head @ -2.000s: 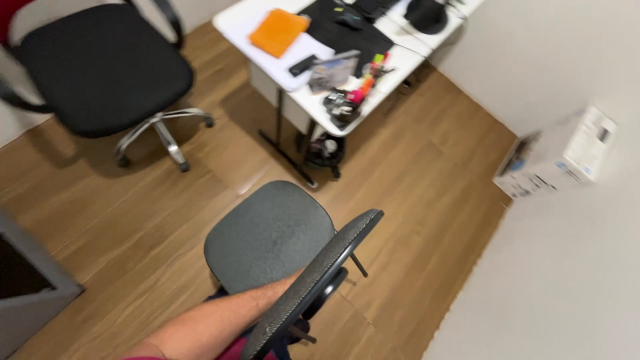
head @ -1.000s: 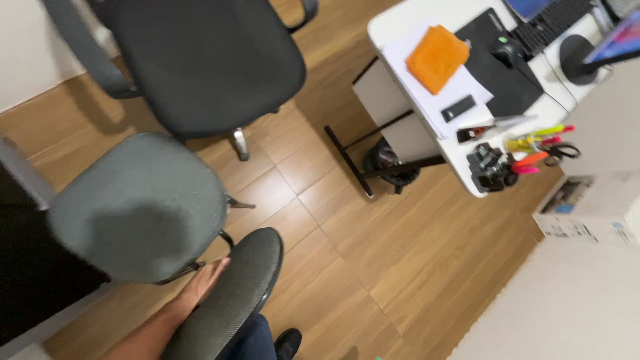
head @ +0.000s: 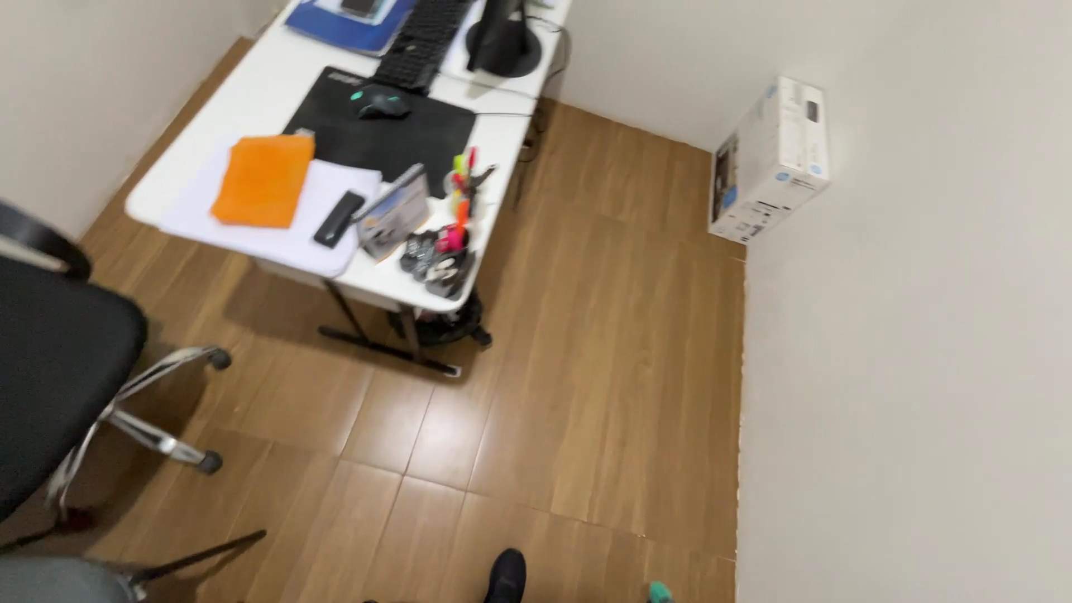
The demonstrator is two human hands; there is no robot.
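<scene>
Neither of my hands shows in the head view now. At the lower left corner is part of a grey chair seat with a dark metal leg. A black office chair on a chrome wheeled base stands at the left edge. The white desk bears an orange cloth, a black mouse pad with a mouse, a keyboard, a small dark device, a desk calendar and several pens.
A printed cardboard box stands on the floor against the right wall. Below the desk's near end are its dark metal foot and a black bin. A black shoe and a green tip show at the bottom edge.
The hand and the dark padded chair back it touched a second ago are out of view. The view has swung so that the grey seat shows only at the lower left corner.
</scene>
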